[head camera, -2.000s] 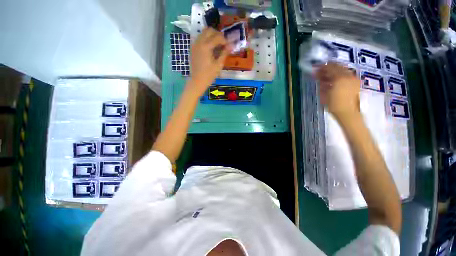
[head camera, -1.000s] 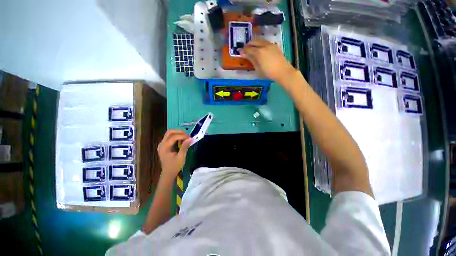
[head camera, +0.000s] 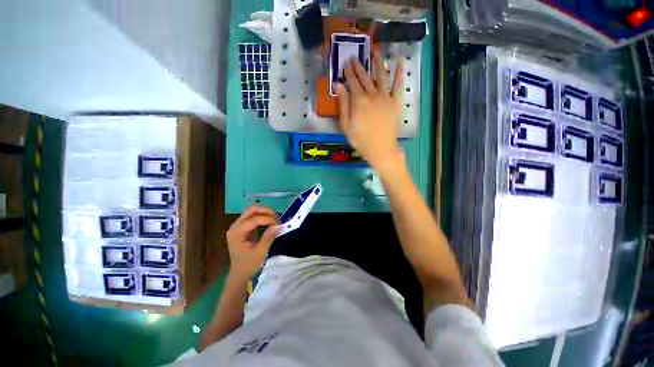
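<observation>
One phone frame (head camera: 350, 51) with a pale rim lies upright in the orange press nest (head camera: 328, 100) at top centre. My right hand (head camera: 373, 100) lies over its lower right part with fingers spread, fingertips on the frame and nest. The fingers hide part of the frame. My left hand (head camera: 254, 233) holds a second phone frame (head camera: 301, 209), tilted, at the bench's front edge, between thumb and fingers.
The perforated plate (head camera: 283, 79) carries the nest, with dark clamps (head camera: 310, 27) above. The blue start box (head camera: 315, 151) is below it. A sticker sheet (head camera: 254, 77) lies left. Tray stacks stand at right (head camera: 552, 236) and on a carton at left (head camera: 86, 186). A blue panel shows top right.
My right hand has moved from pinching at the nested frame's lower corner to lying flatter over it. My left hand still holds its frame. The whole view has shifted slightly.
</observation>
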